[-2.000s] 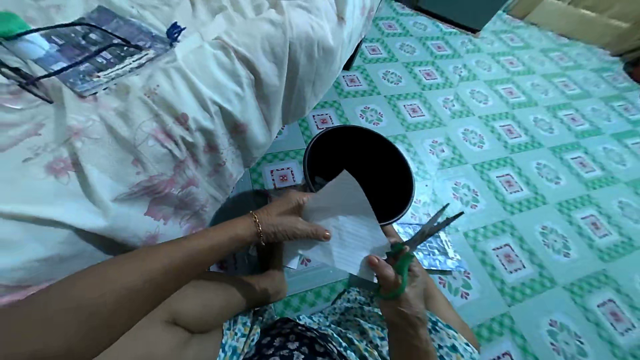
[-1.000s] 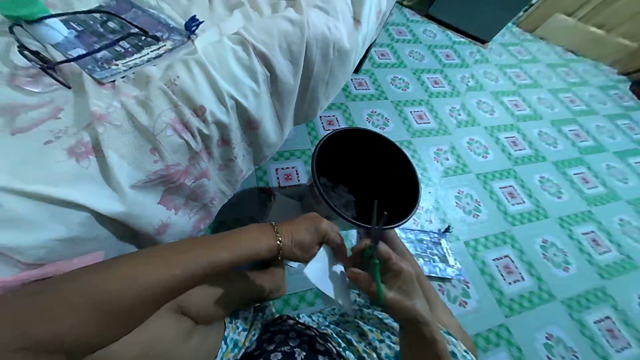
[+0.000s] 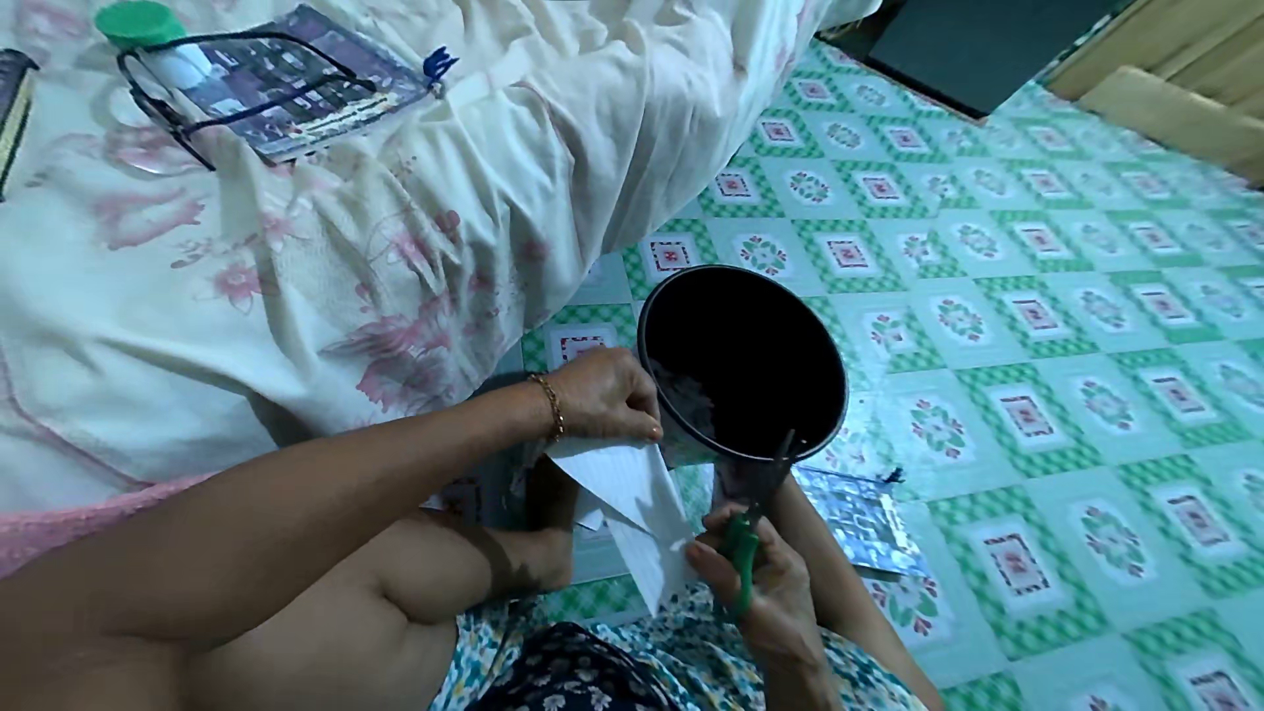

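My left hand (image 3: 604, 397), with a bracelet at its wrist, pinches the upper end of a folded sheet of lined white paper (image 3: 632, 494). My right hand (image 3: 765, 583) is closed around the green handles of a pair of scissors (image 3: 743, 553). The scissors' dark blades point up, in front of the near rim of a round black bin (image 3: 837, 434). The paper's lower right edge lies close to my right thumb; whether they touch I cannot tell. Small pale scraps (image 3: 681, 395) show inside the bin, whose bottom is too dark to see.
At the left is a bed with a floral sheet (image 3: 395, 247), bearing eyeglasses (image 3: 188, 126), a patterned pouch (image 3: 306, 94) and a green-lidded container (image 3: 138, 25). Another patterned packet (image 3: 864, 518) lies on the tiled-pattern floor (image 3: 1037, 395) by my leg. A dark box-like object (image 3: 978, 49) stands at the back.
The paper was spread wide two seconds ago, then bunched between both hands; now it hangs folded from my left hand. The scissors' blades were spread apart at first and are closer together now.
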